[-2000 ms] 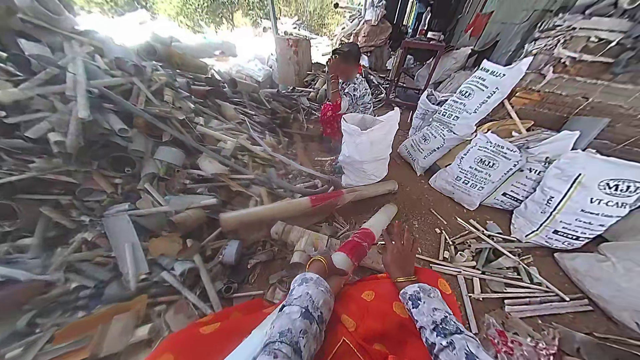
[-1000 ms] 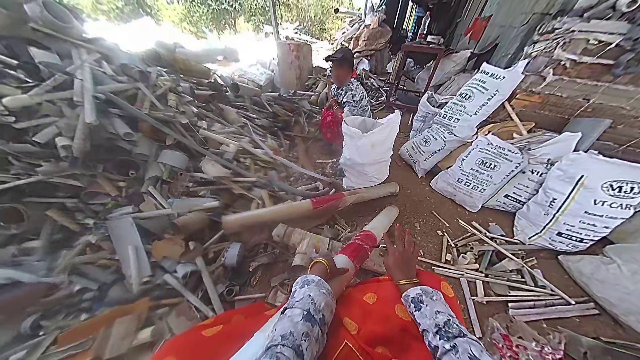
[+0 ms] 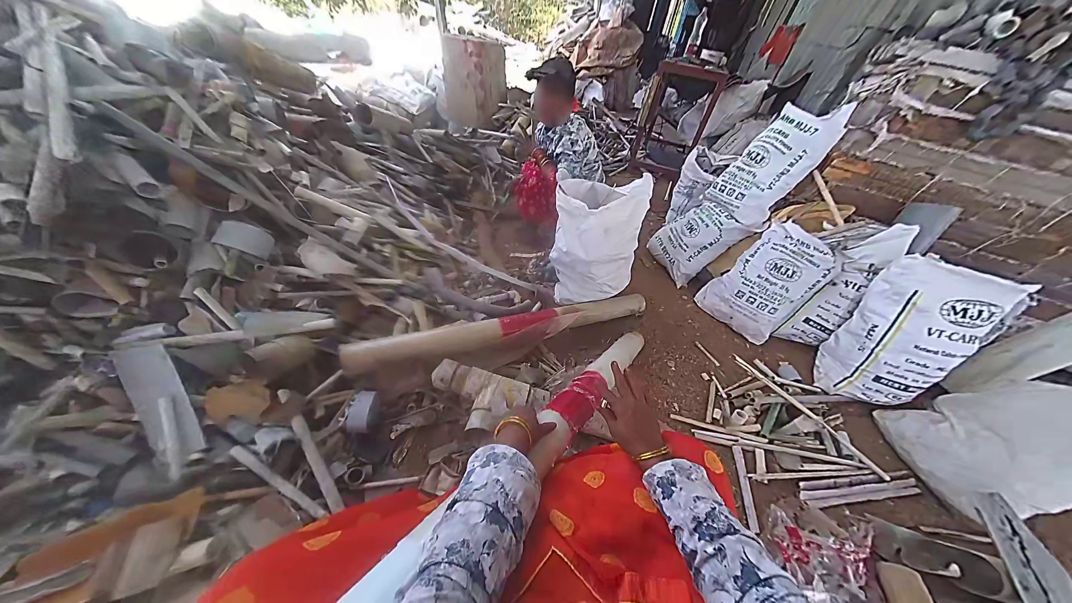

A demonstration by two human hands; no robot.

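Note:
A long pale pipe (image 3: 614,356) with a red band wrapped around it slants from my lap toward the ground ahead. My left hand (image 3: 523,429) grips it just below the band. My right hand (image 3: 630,412) lies against the upper right side of the band, its fingers spread and the fingertips touching the pipe. A thicker pale pipe (image 3: 435,345), also marked with red, lies just beyond, across the scrap. Orange-red cloth with yellow spots (image 3: 586,511) covers my lap.
Scrap pipes (image 3: 276,209) are heaped at the left. An upright white sack (image 3: 595,243) stands ahead, with a person (image 3: 569,138) sitting behind it. Printed sacks (image 3: 913,327) line the right side. Thin strips (image 3: 787,444) lie on the ground at the right, near a dark red table (image 3: 682,75).
My right hand, held off to the right of the pipe in both earlier frames, has moved left onto the red band. The seated person has lowered a hand from near the head.

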